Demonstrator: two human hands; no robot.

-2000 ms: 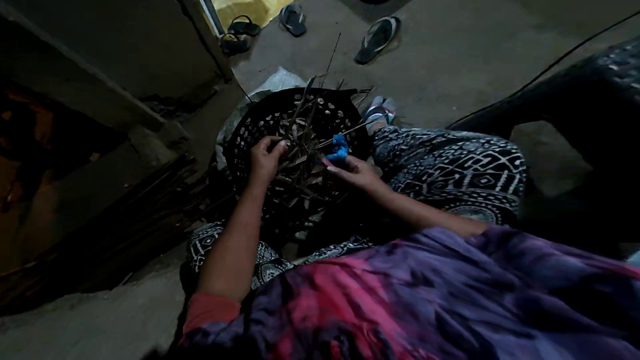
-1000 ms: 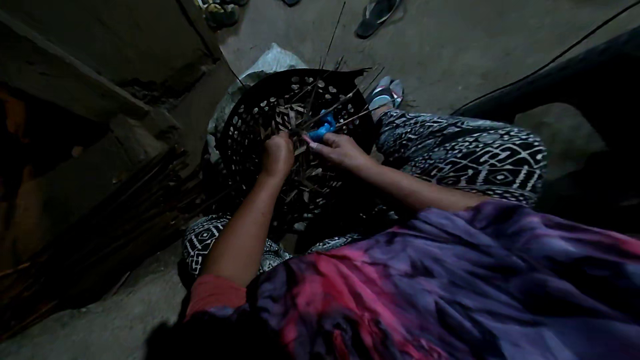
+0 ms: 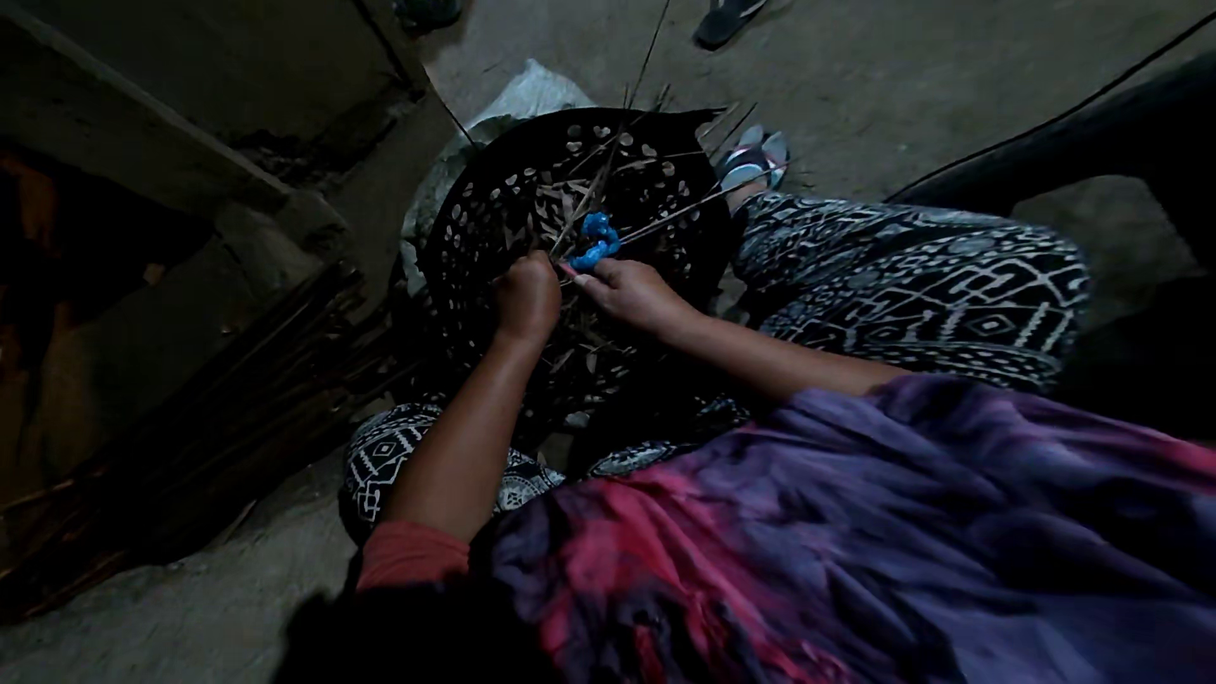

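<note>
A round black basket [image 3: 579, 122] with many holes in its wall stands between my knees, with dry leaves and twigs [image 3: 560, 204] in it. Over its middle my left hand [image 3: 529, 294] is closed on thin twigs, the fingers mostly hidden behind the fist. Close at its right, my right hand [image 3: 632, 293] pinches something small and pinkish together with thin stems. A crumpled blue plastic piece [image 3: 597, 240] lies against the fingers of that hand. Long thin stems [image 3: 670, 217] run from the hands past the basket's upper right rim.
Behind the basket lies a pale plastic sack [image 3: 537, 90]. A heap of dark sticks [image 3: 218, 427] lies at the left, beside a low wall [image 3: 142, 104]. Ahead on the floor is a dark sandal [image 3: 727, 21]. A dark curved frame [image 3: 1073, 133] and a cable [image 3: 1073, 112] are at the right.
My left hand has closed from an open pinch at the twigs and come nearer to my right hand. The blue piece remains by my right fingers. The view has shifted.
</note>
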